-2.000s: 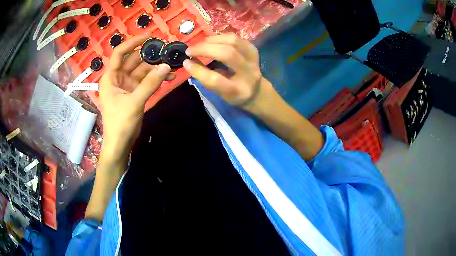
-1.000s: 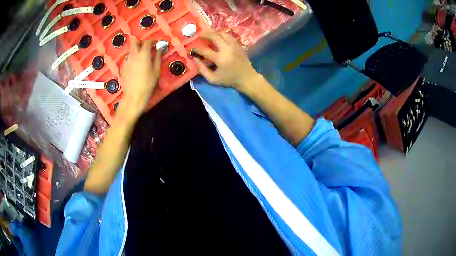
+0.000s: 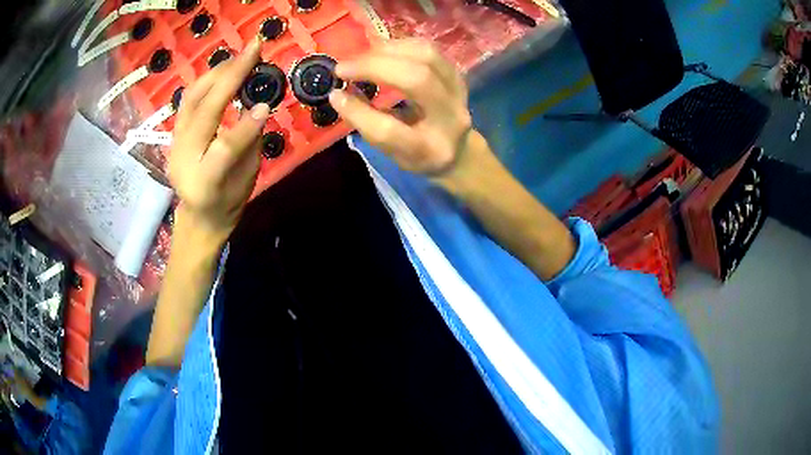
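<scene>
My left hand (image 3: 209, 147) holds a round black watch head (image 3: 264, 85) between thumb and fingers, dark dial up. My right hand (image 3: 409, 107) holds a second black watch head (image 3: 315, 78) by its right edge. The two sit side by side with a small gap, above the red parts tray (image 3: 331, 34). Several watch heads lie in the tray's square pockets, one of them (image 3: 273, 144) just below my left hand's watch head. White label strips (image 3: 124, 87) stick out of the left pockets. My hands hide part of the tray.
A written paper sheet (image 3: 98, 182) lies left of the tray on film-wrapped red trays. A black parts tray (image 3: 31, 293) is at the far left, with part of another person's hand below it. A black chair (image 3: 711, 120) and red trays (image 3: 640, 231) are at the right.
One second ago both hands were down at the tray pockets. Now they are raised above it, each with a watch head. The white discs seen then no longer show.
</scene>
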